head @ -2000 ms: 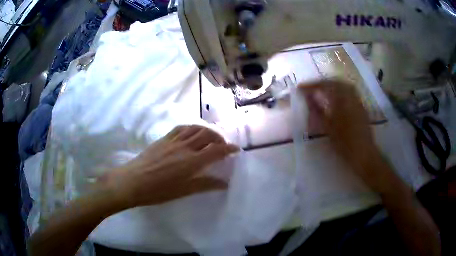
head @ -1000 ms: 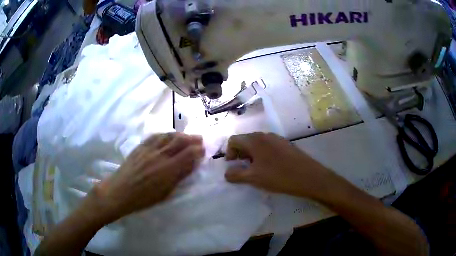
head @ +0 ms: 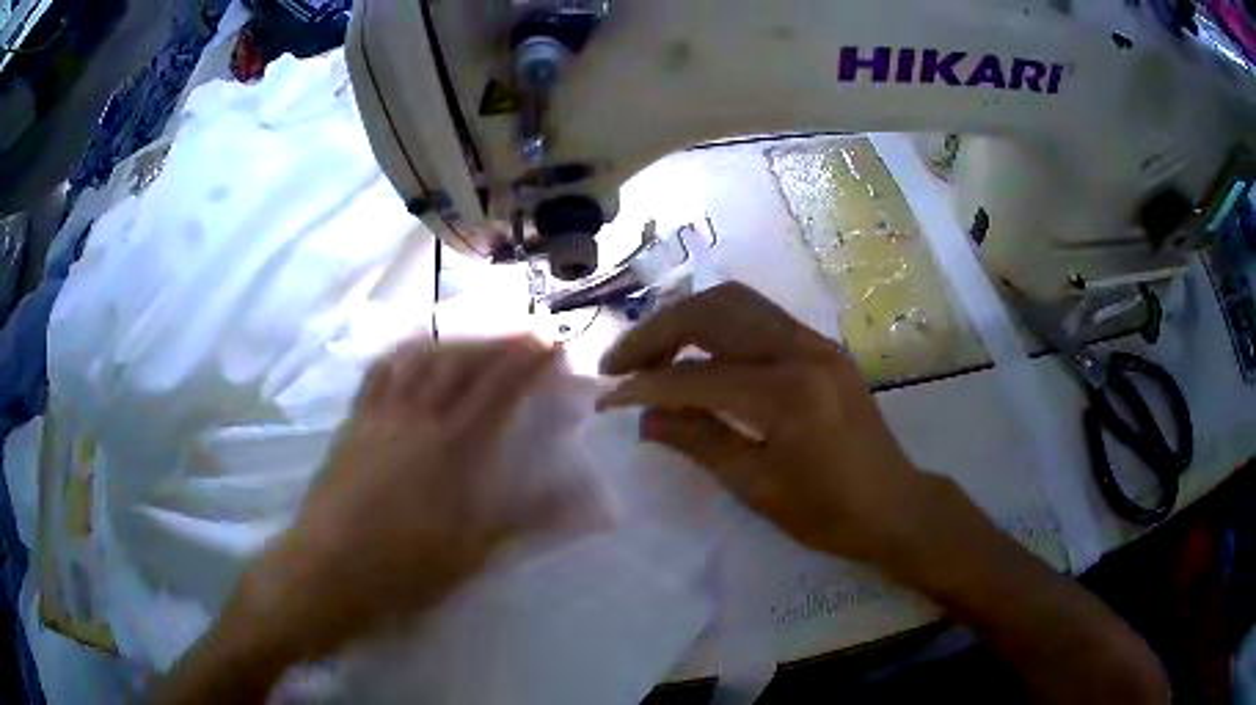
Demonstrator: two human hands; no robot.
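White fabric [head: 234,262] lies bunched left of the needle and spreads under my hands to the table's front edge. My left hand [head: 448,434], blurred, lies on the fabric just in front of the needle area. My right hand [head: 785,420] has its thumb and fingers bent at the fabric's edge, right beside my left hand; its fingertips pinch the white material. The presser foot [head: 540,287] is in bright lamp light. A shiny forked metal binder [head: 627,282] sits right of it. Whether the fabric is under the foot is hard to tell.
The cream HIKARI machine head [head: 744,83] spans the top. Black-handled scissors [head: 1136,427] lie at the right. A yellowed patch [head: 875,269] is on the bed, with a white tape [head: 971,282] running beside it to the front edge. Blue-grey cloth [head: 131,117] is piled at the far left.
My right hand has come from near the binder down to the fabric, then slightly up towards the needle. My left hand stays on the fabric. The view has shifted.
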